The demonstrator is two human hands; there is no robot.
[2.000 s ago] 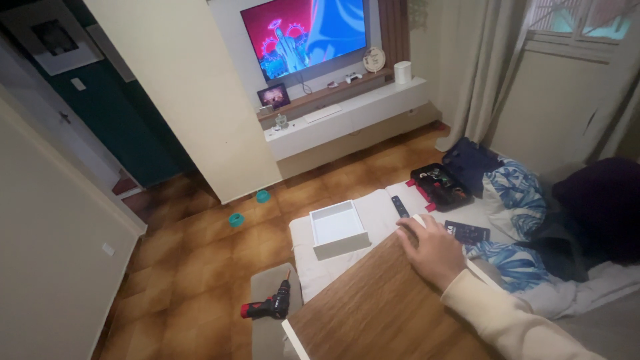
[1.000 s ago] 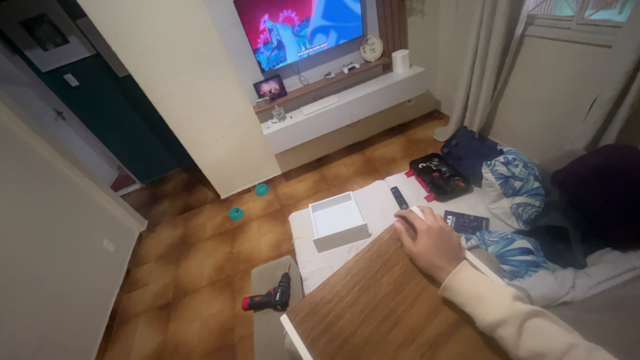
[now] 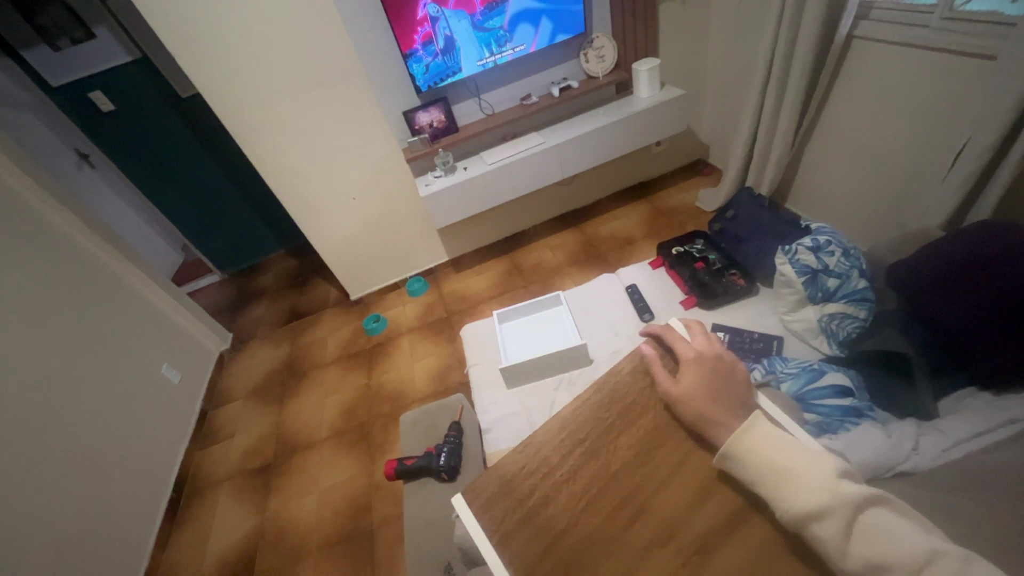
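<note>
My right hand (image 3: 704, 380) rests on the upper right corner of a wood-grain panel with white edges (image 3: 624, 472), its fingers curled over the edge. The panel fills the lower middle of the view. My left hand is out of view. Beyond the panel, a white drawer-like box (image 3: 540, 340) lies on a pale cushioned surface. A cordless drill (image 3: 432, 460) with a bit fitted lies on a grey-beige padded surface left of the panel. To the right, a black remote control (image 3: 639, 303) is near an open tool case (image 3: 704, 268) with red latches.
A dark printed booklet (image 3: 748, 342) and leaf-patterned cushions (image 3: 824, 288) lie right of my hand. Two teal bowls (image 3: 416, 286) (image 3: 374, 324) stand on the tiled floor. A white wall-mounted cabinet (image 3: 560, 164) hangs beneath a lit television (image 3: 496, 36). Curtains hang at the right.
</note>
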